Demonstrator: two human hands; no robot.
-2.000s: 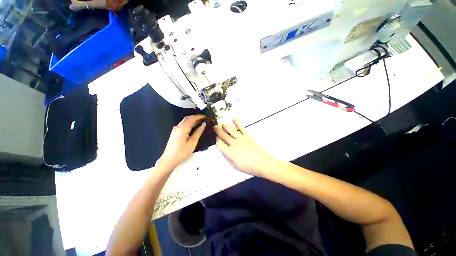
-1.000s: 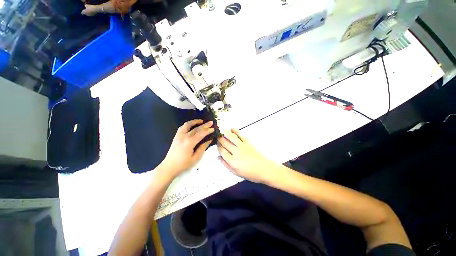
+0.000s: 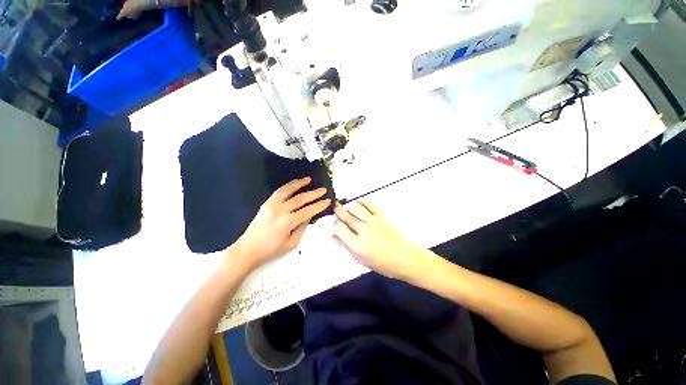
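A plain black panel [image 3: 226, 180] lies flat on the white table, its right end at the needle area [image 3: 331, 150] of the white sewing machine. My left hand [image 3: 280, 224] lies on the panel's right part, palm down with fingers spread a little. My right hand [image 3: 370, 234] is at the panel's right edge, its thumb and fingertips together at the end of a narrow black strip [image 3: 421, 173]. The strip runs from there to the upper right across the table. The fingertips hide the exact grip on the strip and edge.
A stack of black pieces [image 3: 101, 188] with a pale label lies at the table's left. Red-handled snips [image 3: 502, 156] lie right of the needle. A blue crate [image 3: 135, 68] stands behind, near a person's hand [image 3: 143, 6]. A grey bin [image 3: 263, 347] is below the table edge.
Both hands have moved slightly down and right, away from the needle. More of the panel's right end shows below the presser foot. The camera view has shifted a little.
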